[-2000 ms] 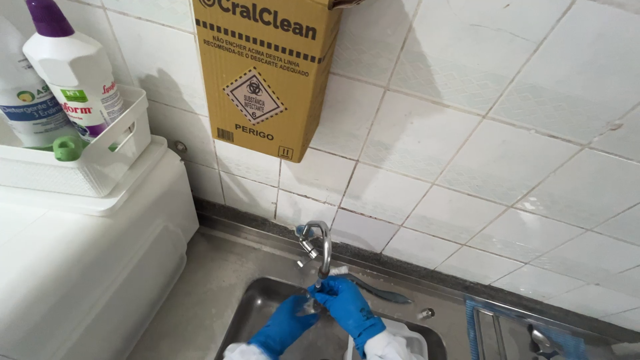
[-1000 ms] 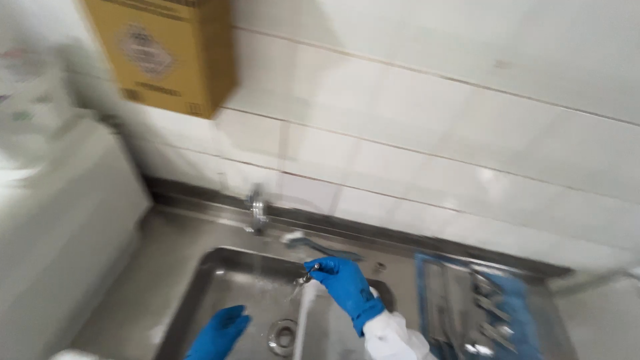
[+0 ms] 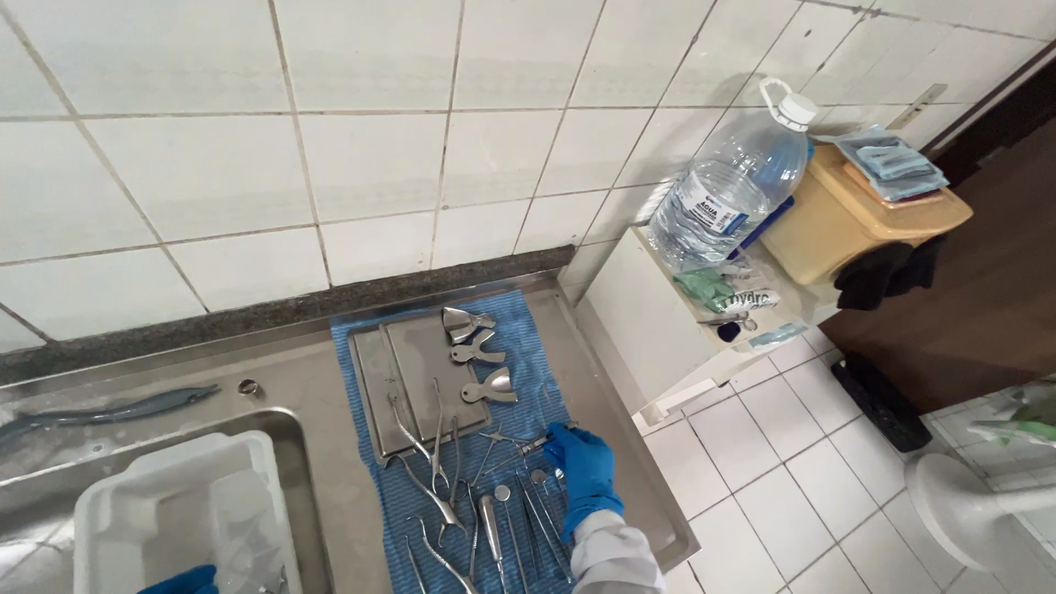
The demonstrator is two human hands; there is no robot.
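Note:
My right hand [image 3: 584, 469], in a blue glove, is over the right side of a blue ribbed towel [image 3: 536, 363], its fingers closed on a slender metal instrument [image 3: 535, 445]. Beside it on the towel lie metal forceps [image 3: 437, 499], dental mirrors [image 3: 502, 493], a thick-handled elevator [image 3: 490, 528] and several thin instruments. Farther back are metal impression trays [image 3: 488, 386] and flat steel trays [image 3: 425, 363]. My left hand [image 3: 183, 581], also in a blue glove, shows only in part at the bottom edge, over the white plastic tub [image 3: 268, 478] in the sink; what it holds is hidden.
A grey-handled brush [image 3: 157, 404] and a small metal ring [image 3: 248, 387] lie behind the sink [image 3: 309, 495]. Right of the steel counter's raised rim [image 3: 619, 404], a white cabinet [image 3: 643, 330] bears a large water bottle [image 3: 718, 206] and a yellowish plastic box [image 3: 858, 214]. A tiled wall stands behind.
The view has swung far to the right. My right hand has gone from above the sink to the towel with the instruments; my left hand has stayed by the sink.

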